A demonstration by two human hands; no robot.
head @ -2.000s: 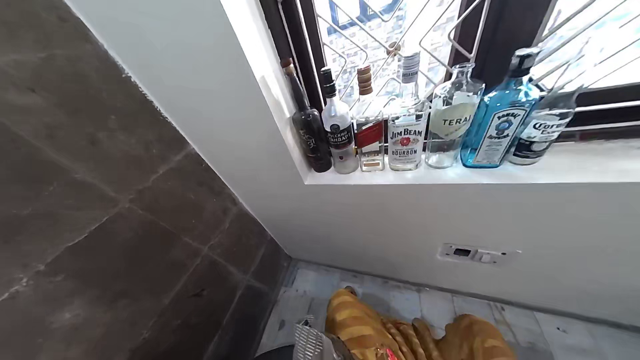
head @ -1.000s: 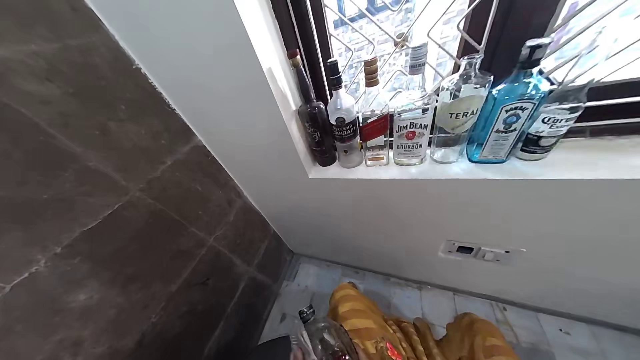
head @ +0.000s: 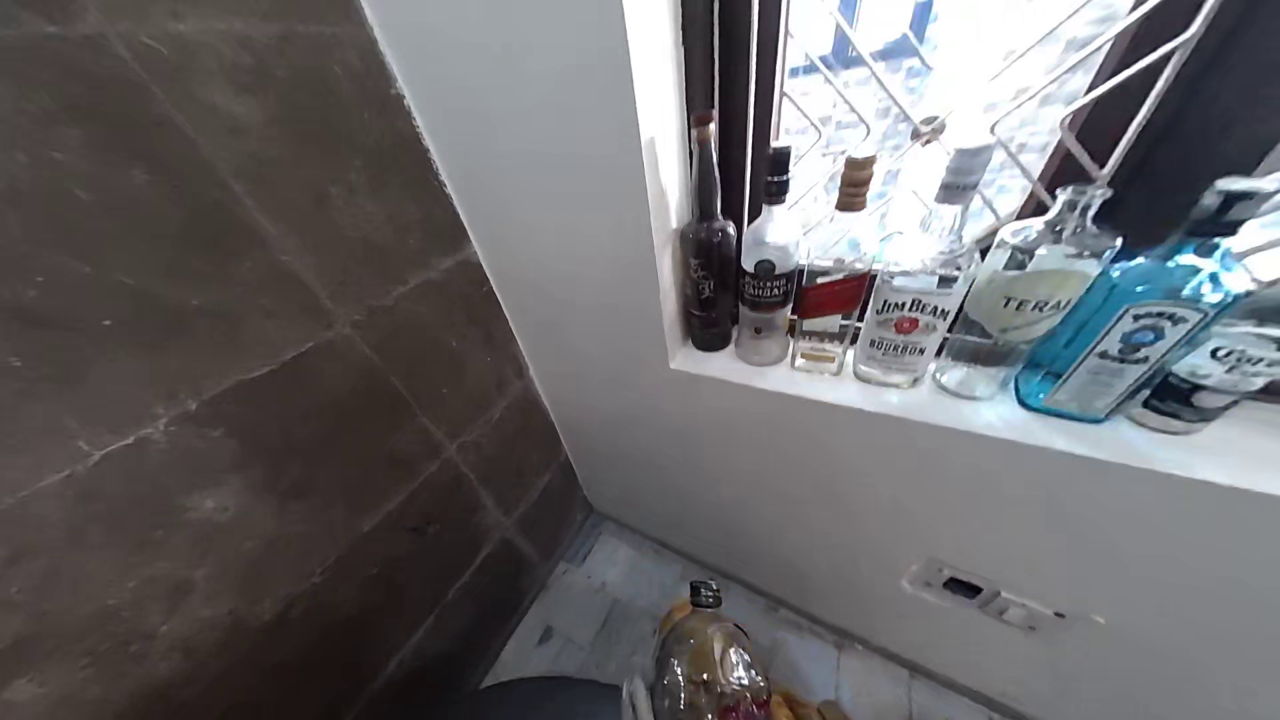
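Note:
A clear bottle with a black neck (head: 708, 665) stands upright or nearly so at the bottom edge, beside a dark rounded thing that I cannot name. Whether a hand touches it does not show; neither of my hands is plainly in view. On the white window sill (head: 1000, 440) several bottles stand in a row: a dark slim bottle (head: 709, 275), a frosted bottle with a black cap (head: 767, 290), a clear bottle with a red label (head: 832, 300), a Jim Beam bottle (head: 905, 325), a clear round-shouldered bottle (head: 1020, 300), a blue Bombay bottle (head: 1135, 330) and a Corona bottle (head: 1215, 370).
A white metal window grille (head: 870, 80) rises behind the bottles. Dark tiles (head: 250, 380) cover the left wall. Below the sill is a wall socket plate (head: 985, 594). Pale floor tiles (head: 570, 615) meet the wall, and striped yellow-brown cloth (head: 795, 705) shows at the bottom.
The clear bottle at the bottom has risen further into view, over the yellow-brown cloth. The row on the sill keeps its order. The view has turned and shifted left.

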